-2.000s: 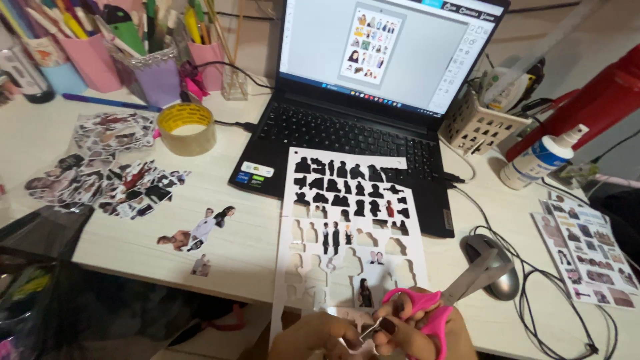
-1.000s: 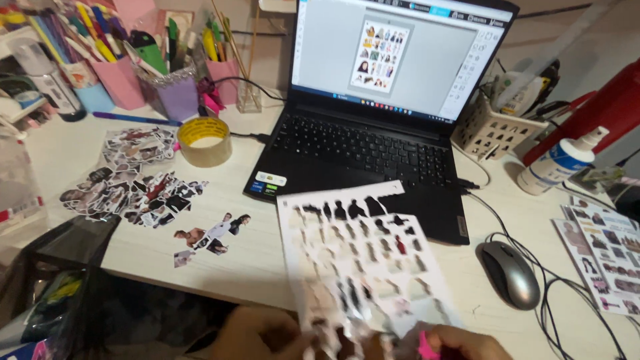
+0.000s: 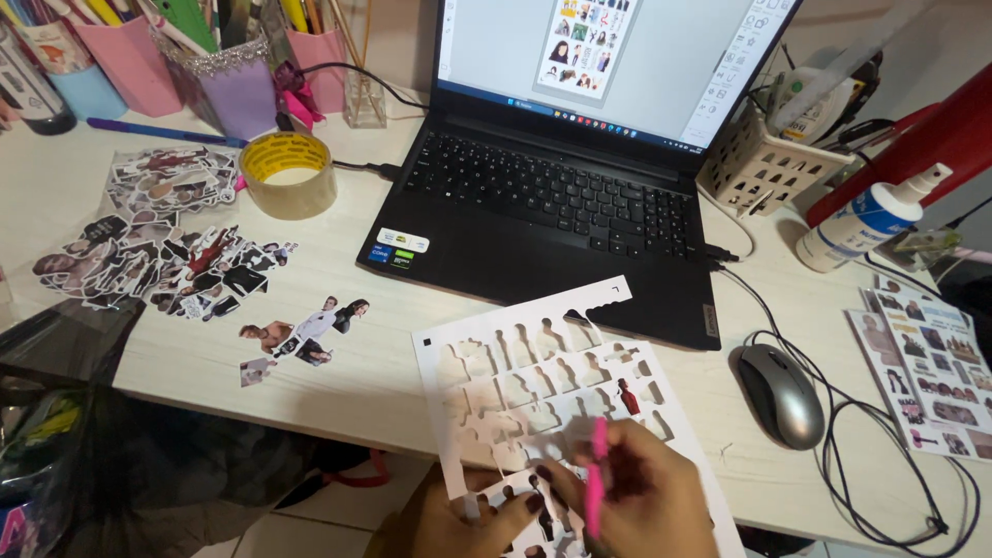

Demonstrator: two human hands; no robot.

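A sticker sheet with many cut-out gaps lies across the desk's front edge and the laptop's palm rest. At its lower part, my left hand pinches a section of the sheet that bears small dark figures. Pink-handled scissors are in my right hand, close to the left; their blades are hidden. One red figure remains within the sheet. Several cut-out figure stickers lie left of the sheet, beside a larger pile of cut stickers.
A laptop stands behind the sheet. A tape roll and pen cups stand left. To the right are a mouse with cable, a spray bottle, a plastic basket and more printed sheets.
The sheet, flatter on the desk two seconds ago, is now tilted with its lower part at my left hand. The scissors' blades, visible then, are now hidden.
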